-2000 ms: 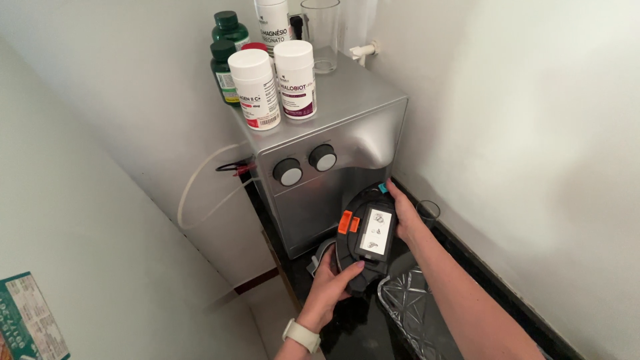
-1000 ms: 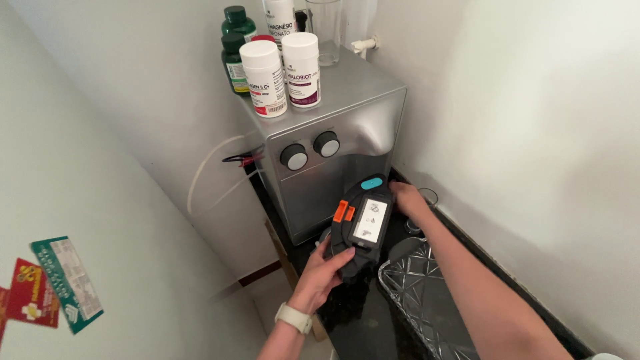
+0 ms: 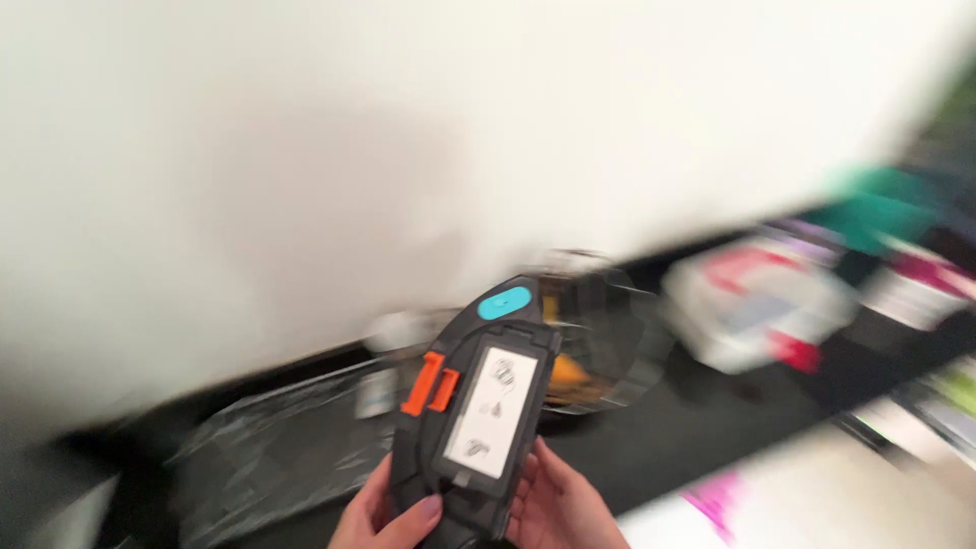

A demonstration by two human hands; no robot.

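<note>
Both my hands hold a black plastic device part, likely a robot vacuum's tank or bin (image 3: 457, 328), with a blue oval button, two orange clips and a white picture label. My left hand (image 3: 393, 507) grips its lower left edge, thumb on top. My right hand (image 3: 560, 499) closes on its lower right side, its fingers partly hidden behind it. The part is tilted, its blue-button end pointing up and away, above a black countertop.
Blurred on the black countertop (image 3: 648, 457) are a clear plastic tray (image 3: 282, 442), a round transparent container (image 3: 625, 343) with yellow-orange contents, and a white-and-red package (image 3: 762, 297). A green object (image 3: 877, 206) stands farther right. A pale wall (image 3: 457, 152) rises behind.
The view has swung far to the right along the countertop, and the silver dispenser has left it. The black part has moved away from the dispenser, still in my hands.
</note>
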